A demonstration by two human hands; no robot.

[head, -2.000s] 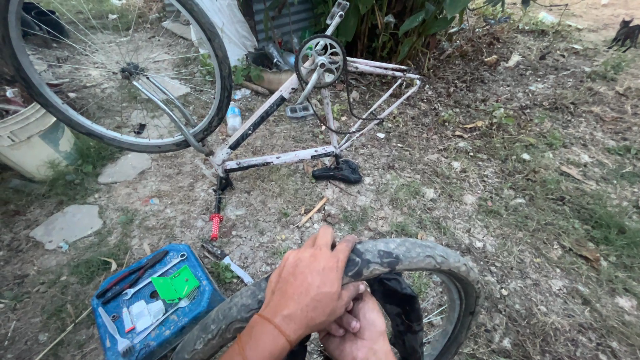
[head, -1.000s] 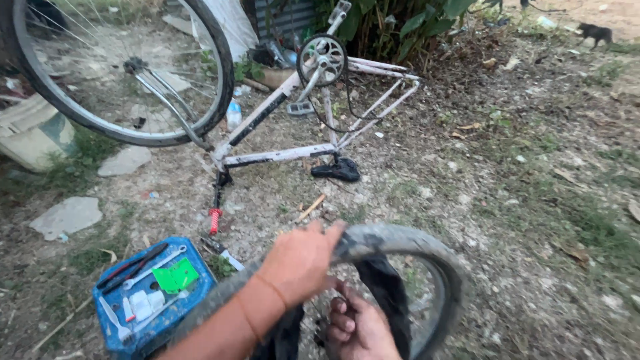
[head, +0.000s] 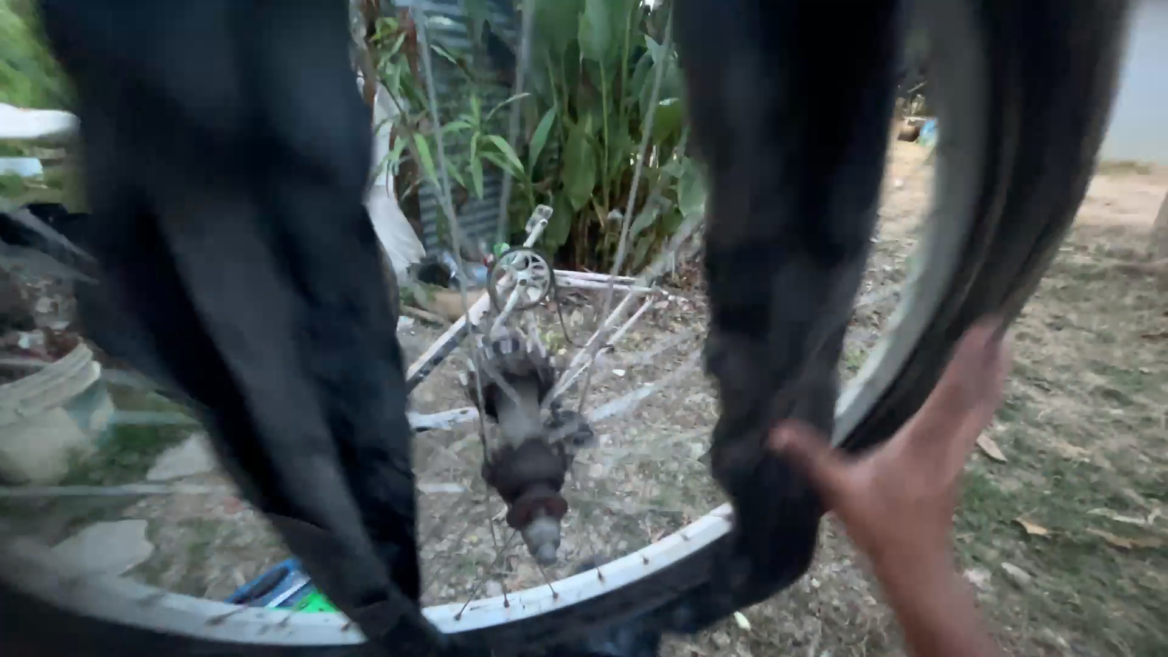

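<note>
A bicycle wheel fills the head view close up, its pale metal rim (head: 662,543) curving along the bottom and right, with the hub and sprocket (head: 529,465) in the middle. The black tyre (head: 1013,155) lies along the rim. Two dark, slack lengths that look like inner tube (head: 776,228) hang blurred across the spokes. My right hand (head: 912,474) is at the lower right side of the wheel, thumb and fingers spread around the tyre and touching or close to the dark tube; its grip is partly blurred. My left hand is out of view.
Beyond the spokes the upturned bicycle frame (head: 447,342) stands on the ground near leafy plants (head: 584,164) and a corrugated metal sheet (head: 456,119). A pale bucket (head: 55,411) is at the left. Part of a blue toolbox (head: 274,584) shows low through the wheel.
The wheel has come up and now spans the view, with the dark tube hanging across it. My left hand has left the view; my right hand is at the wheel's right side.
</note>
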